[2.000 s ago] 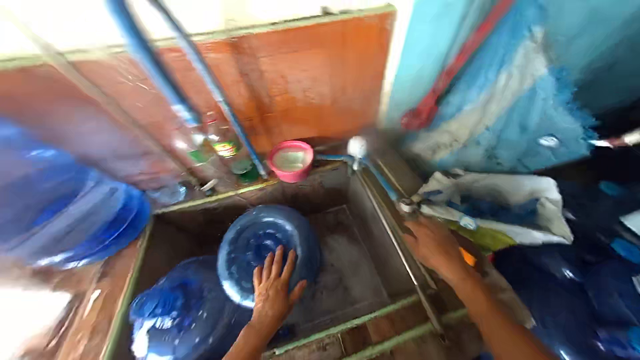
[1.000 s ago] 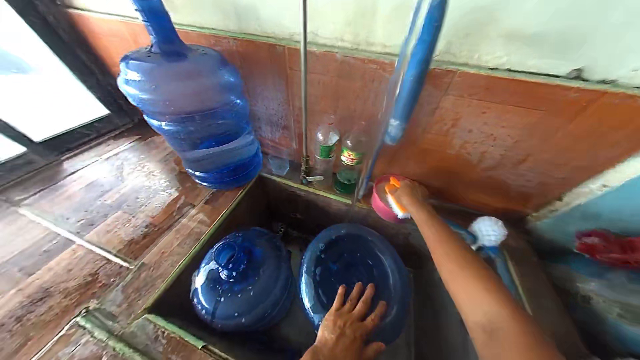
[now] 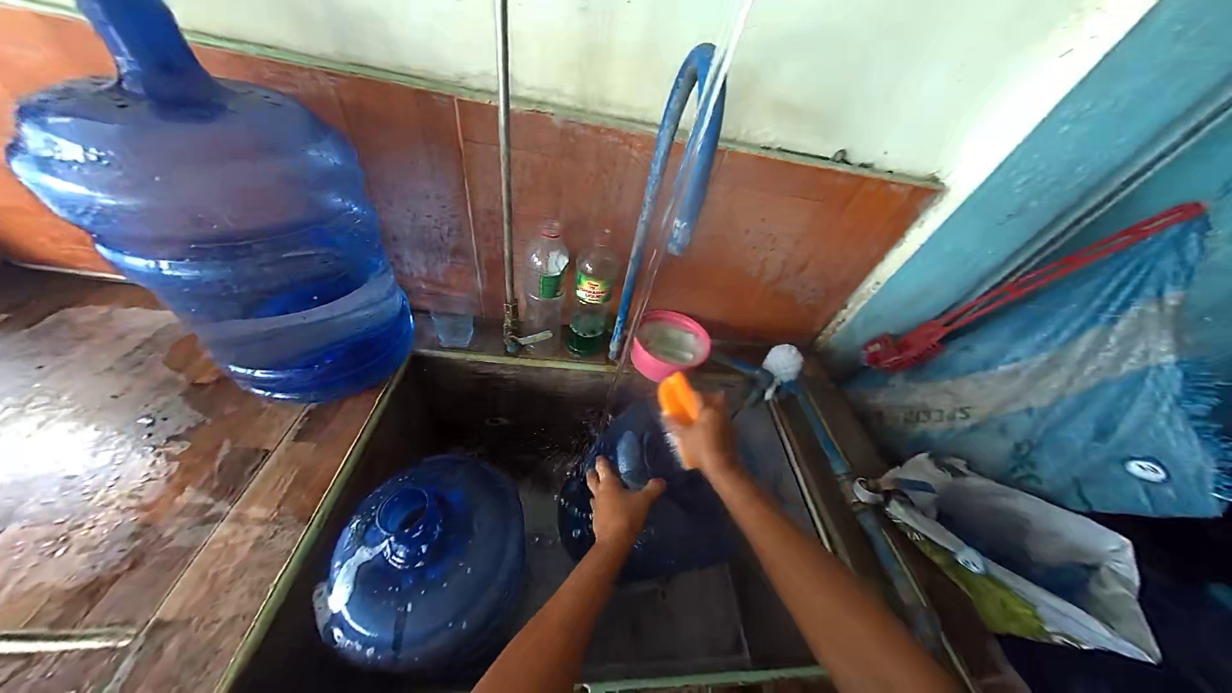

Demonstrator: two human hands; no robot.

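In the sink basin point(image 3: 664, 626) a blue plastic water jug point(image 3: 664, 539) lies tilted, with my left hand point(image 3: 621, 500) gripping it near its upper left part. My right hand point(image 3: 707, 438) holds an orange-backed scrub brush point(image 3: 680, 397) against the jug's top; its white bristles are blurred. A second blue jug point(image 3: 423, 568) stands mouth up at the basin's left. Just behind my right hand, a pink tub point(image 3: 671, 345) with pale contents sits on the back ledge. Thin water falls into the basin beside the held jug.
A large blue jug point(image 3: 241, 231) stands on the tiled counter point(image 3: 212, 539) at left. Two plastic bottles point(image 3: 546, 279), a tap point(image 3: 520, 337) and a blue pipe point(image 3: 664, 173) line the back. A white scrubber point(image 3: 782, 363) is at the right corner, near a white sack point(image 3: 1039, 549).
My right hand has come from the pink tub to the jug with the orange brush. The jug under my left hand now lies tilted, where before its round base faced up.
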